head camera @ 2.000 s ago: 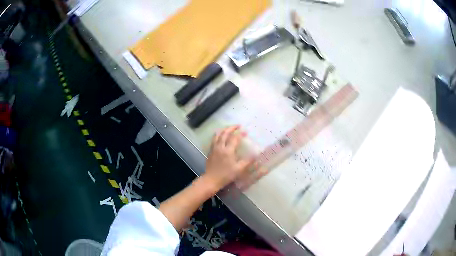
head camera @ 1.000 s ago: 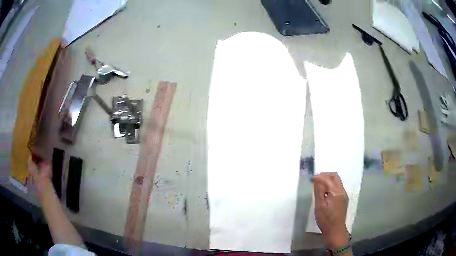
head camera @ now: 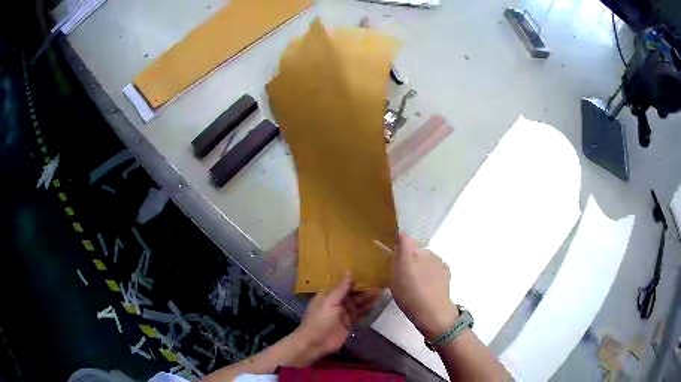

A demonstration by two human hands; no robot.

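A tan-orange card pattern (head camera: 340, 164) is held up off the table in front of me. My left hand (head camera: 326, 317) grips its bottom edge, thumb on top. My right hand (head camera: 420, 280) is at its lower right edge, with a thin pen-like tool (head camera: 384, 245) between the fingers. The card covers part of the pink-red ruler (head camera: 423, 143) and most of the metal clamp device (head camera: 396, 116). A wide white cut piece (head camera: 515, 216) with a rounded top and a narrow white piece (head camera: 579, 291) lie to the right.
Two dark bars (head camera: 243, 153) lie left of the held card. Another card pattern (head camera: 216, 48) lies on white material behind. Shears (head camera: 653, 276) and buff tickets (head camera: 614, 354) are at the right. The metal table edge (head camera: 179, 194) runs diagonally, with scraps on the floor beyond.
The card has moved from the far left to the front of me, raised. My right hand has moved from the narrow white piece to the card. The view has turned left.
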